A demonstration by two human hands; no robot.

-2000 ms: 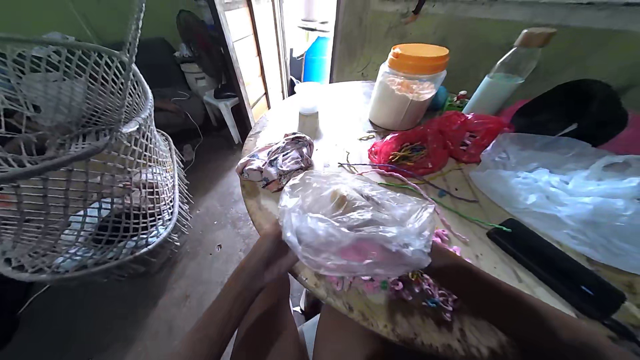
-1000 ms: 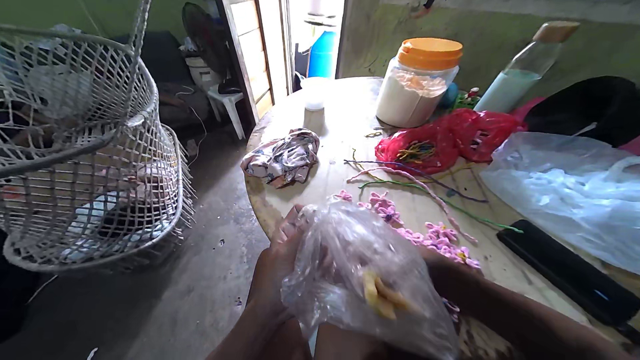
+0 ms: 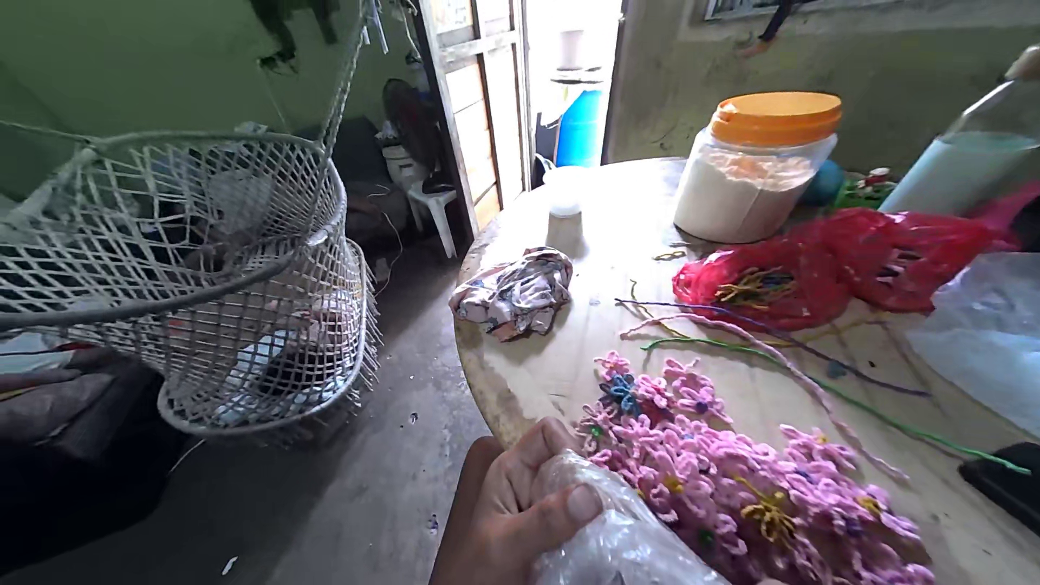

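My left hand (image 3: 532,508), at the table's near edge, grips the gathered top of a clear plastic bag (image 3: 626,532) between thumb and fingers. The bag's lower part runs out of the bottom of the frame. Just right of it lies a pile of pink pipe-cleaner-like flowers (image 3: 715,463), with a blue flower (image 3: 621,393) and a mustard-yellow one (image 3: 769,515) among them. Of my right hand, at most a sliver of skin shows at the bottom edge, too little to judge. Purple, pink and green fuzzy strands (image 3: 796,366) lie beyond the flowers.
On the round table (image 3: 520,382) stand an orange-lidded jar of powder (image 3: 751,175), a bottle (image 3: 959,162) and a small white container (image 3: 566,195). A crumpled cloth (image 3: 520,292), red plastic bag (image 3: 845,260), pale plastic bag (image 3: 983,341) and black phone-like object (image 3: 1007,483) lie around. A net hanging basket (image 3: 268,301) is left.
The clear bag has moved down toward the bottom edge, uncovering the pile of pink flowers it partly covered. My right forearm has left the view. The view has shifted.
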